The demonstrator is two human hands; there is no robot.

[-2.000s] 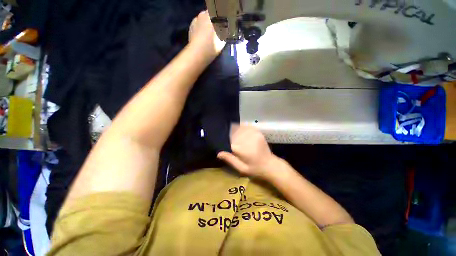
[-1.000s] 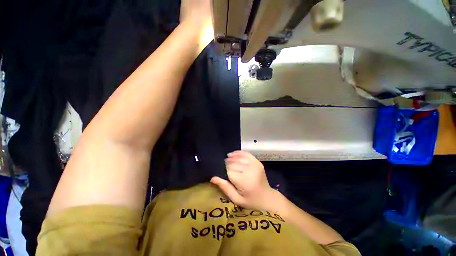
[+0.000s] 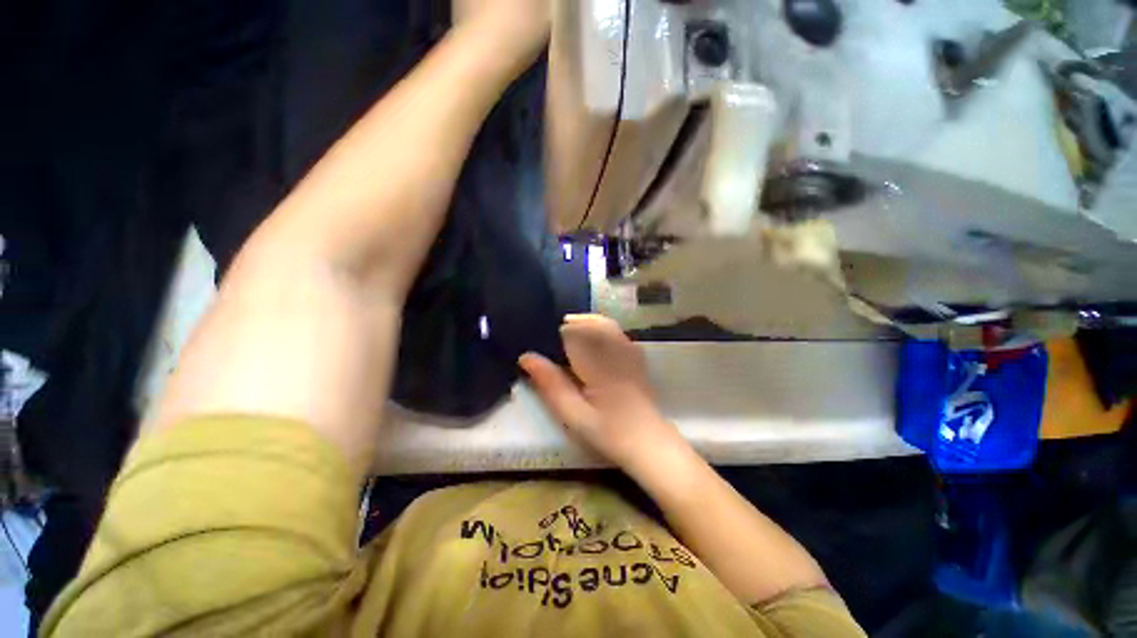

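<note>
A black garment piece point(image 3: 480, 312) lies under the head of the off-white sewing machine point(image 3: 599, 137), its near edge curved on the table. Small metal parts point(image 3: 596, 256) and a bluish-white light show at the needle area, over the cloth. My right hand point(image 3: 605, 380) is at the cloth's right near edge, with the cloth between thumb and fingers. My left hand point(image 3: 501, 15) is at the top edge, left of the machine head, on the far cloth. It is cut off by the picture's edge, so its fingers are not seen.
More black cloth point(image 3: 112, 137) drapes over the left side. The pale table edge point(image 3: 773, 430) runs in front of the machine. A blue tray point(image 3: 985, 411) with white items stands at the right, beside an orange-brown panel point(image 3: 1085, 393).
The view has tilted up and shows more of the machine head. The cloth's near end has moved up off my lap onto the table, and my right hand is closer to the needle.
</note>
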